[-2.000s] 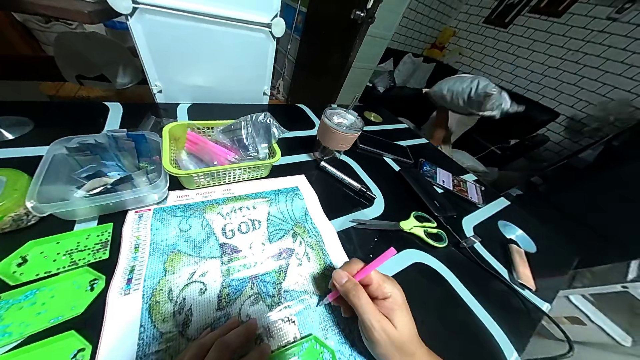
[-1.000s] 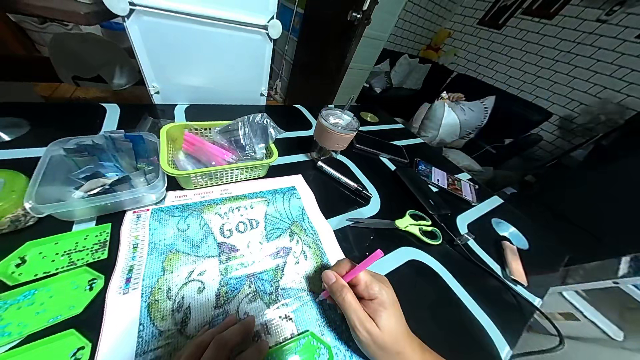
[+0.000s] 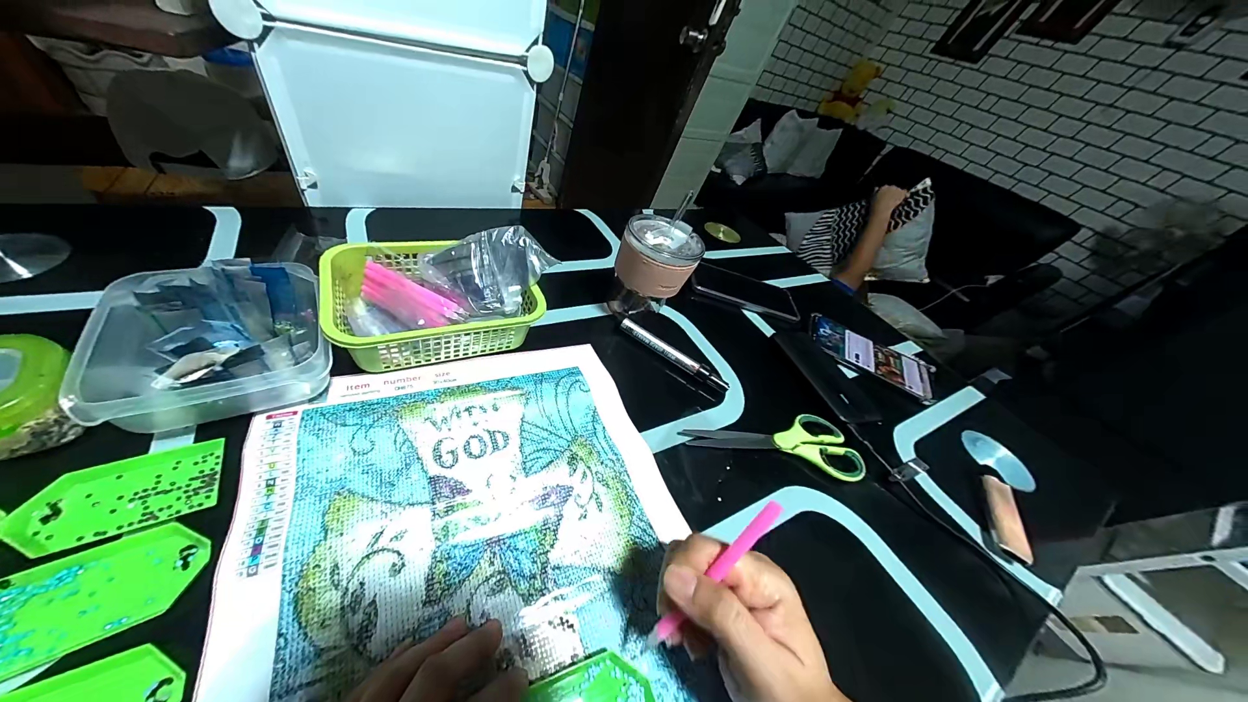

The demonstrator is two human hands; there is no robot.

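My right hand (image 3: 746, 614) holds a pink diamond-painting pen (image 3: 726, 565), its tip low over the right edge of the diamond painting canvas (image 3: 439, 458). Flat on the lower part of the canvas rests my left hand (image 3: 439, 663), its fingers partly cut off by the frame's bottom. A green bead tray (image 3: 600, 678) lies on the canvas between the hands. Three more green trays, the upper (image 3: 122, 492), middle (image 3: 107, 595) and lower (image 3: 112, 678), lie left of the canvas, with small beads in at least two.
Behind the canvas stand a clear plastic box (image 3: 200, 395) of packets and a green basket (image 3: 439, 346) with pink pens. To the right are a lidded cup (image 3: 658, 258), a marker (image 3: 673, 356), scissors (image 3: 819, 448), a lit phone (image 3: 873, 358) and a cable (image 3: 960, 541). Another person's arm (image 3: 863, 244) shows by the sofa.
My right hand has moved down a little with the pen, from over the canvas to its right edge. In the background, the other person's arm and the cushion have shifted.
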